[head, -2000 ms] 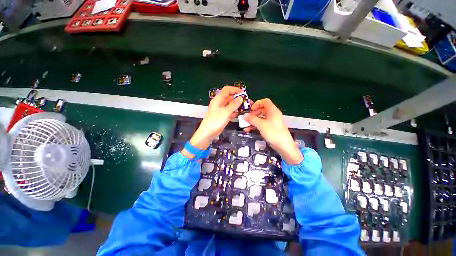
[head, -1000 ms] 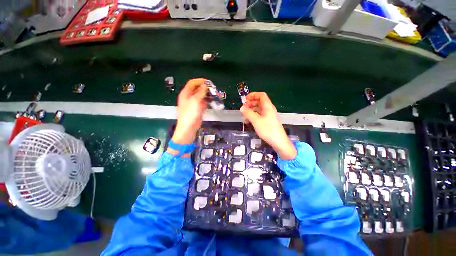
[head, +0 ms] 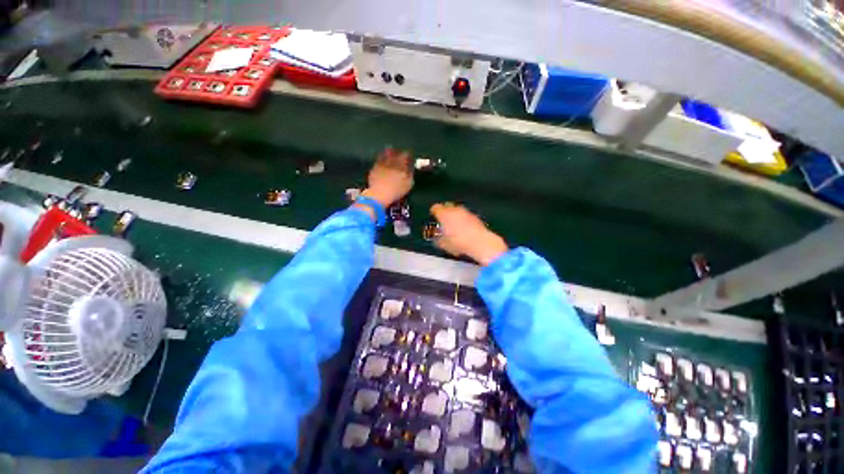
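My left hand (head: 392, 178) is over the belt, blurred, with its fingers towards the far side; what its fingers touch cannot be made out. A joined assembly (head: 401, 222), dark with a pale square pad, lies on the belt just below it. My right hand (head: 465, 233) is to the right, low over the belt, its fingertips on a small dark device unit (head: 432, 230). The black tray (head: 367, 319) with rows of pale square parts lies nearest me, partly covered by my sleeves.
More units (head: 278, 197) lie on the green belt. A pale metal rail (head: 250, 230) runs between belt and bench. A white fan (head: 93, 319) stands left. A clear tray (head: 685, 398) and another black tray (head: 814, 389) are right. A grey post (head: 750, 264) slants across the right.
The view has tilted towards the far side of the belt. My left hand has moved away over the belt, and the assembly it held now appears to lie there. My right hand has moved onto a unit.
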